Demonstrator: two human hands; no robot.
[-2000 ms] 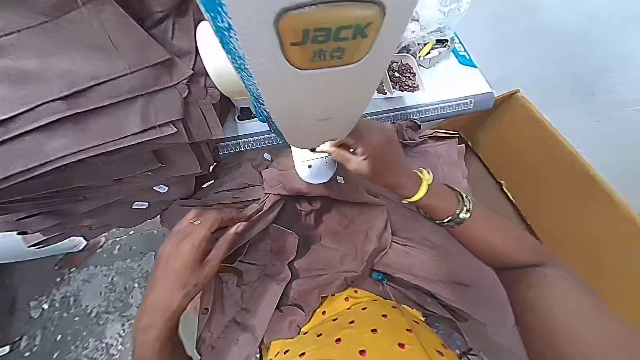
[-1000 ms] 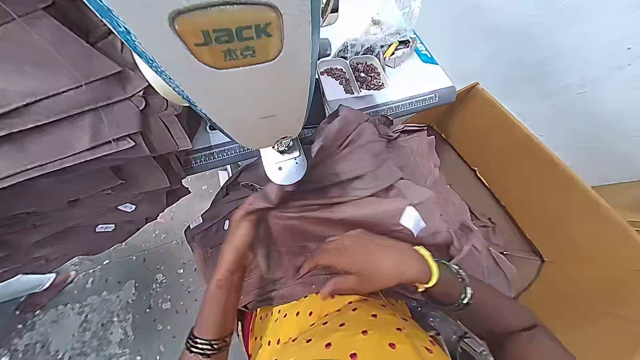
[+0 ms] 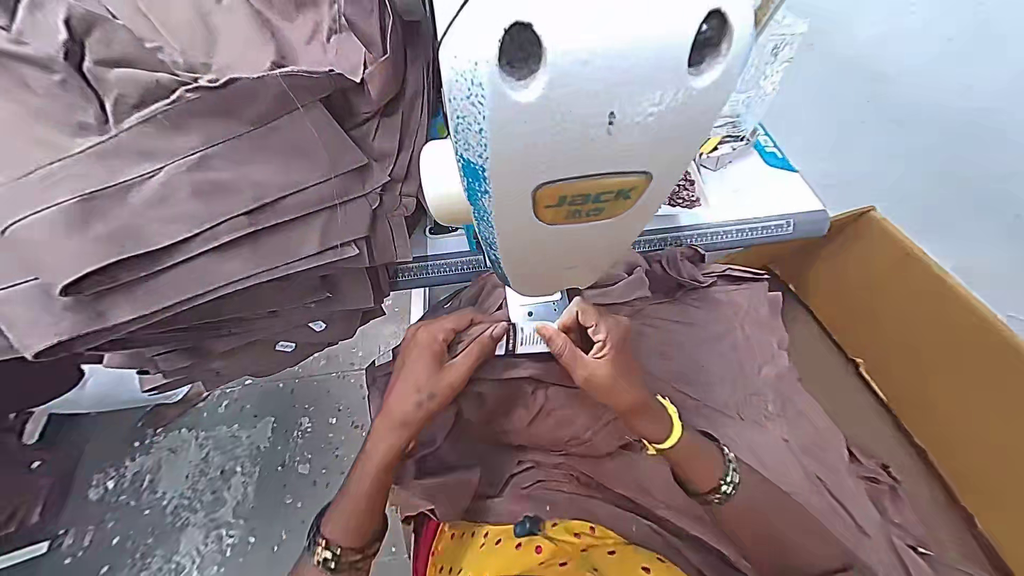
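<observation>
Below the head of a Jack sewing machine, both hands meet at a small white label bearing writing. My left hand pinches the label's left end together with brown fabric, thumb on top. My right hand pinches its right end between thumb and bent fingers. The label lies over the brown fabric, close in front of the machine's white arm end. The fabric spreads over my lap and to the right. The needle area is hidden behind the machine head.
A tall stack of brown cut pieces rises at the left. On the right stands a cardboard box wall. A measuring scale runs along the table edge, with dark red small parts in a tray behind it. Grey floor shows lower left.
Both hands have moved up to the machine's arm end and now hold the label there. One second ago the right hand lay on the fabric near the lap. The view has shifted.
</observation>
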